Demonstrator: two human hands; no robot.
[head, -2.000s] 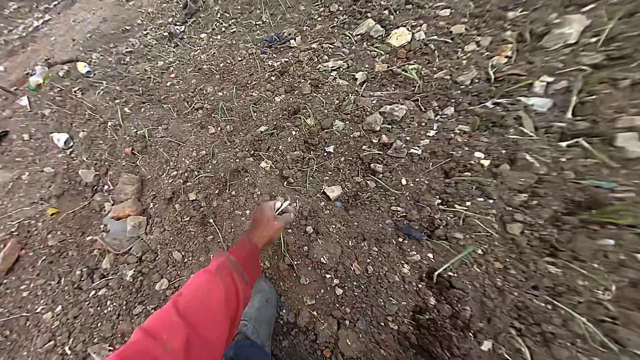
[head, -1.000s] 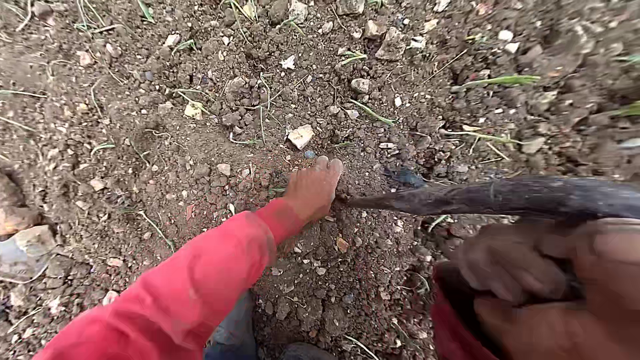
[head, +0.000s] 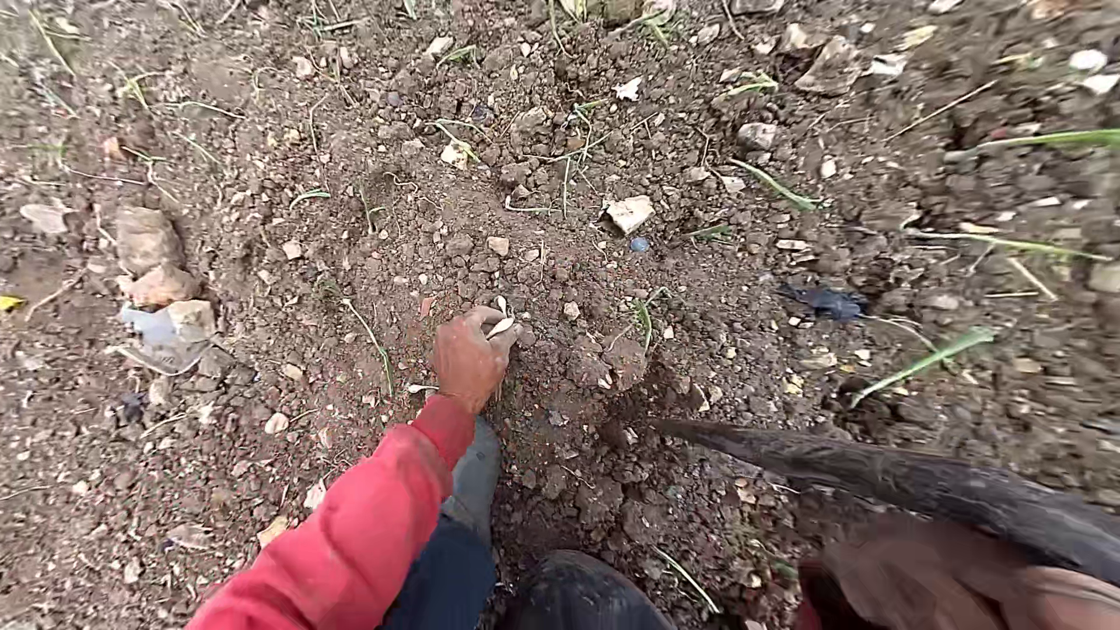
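My left hand, in a red sleeve, is low over the soil left of the middle, with a small pale seed between thumb and fingers. Another pale seed shows just beyond the fingertips, and one more pale piece lies beside the wrist. At the lower right my right hand, blurred and partly cut off by the frame, is closed around a dark wooden pole. The pole's tapered tip points left, at a dark hollow in the loosened soil.
Stony brown soil spreads all around, with a pale stone, a dark plastic scrap, green stalks and a clear plastic piece beside larger stones. My dark boot stands at the bottom edge.
The right hand and pole, out of view two seconds ago, came in at the right. Since one second ago, the left hand has moved left, away from the pole's tip.
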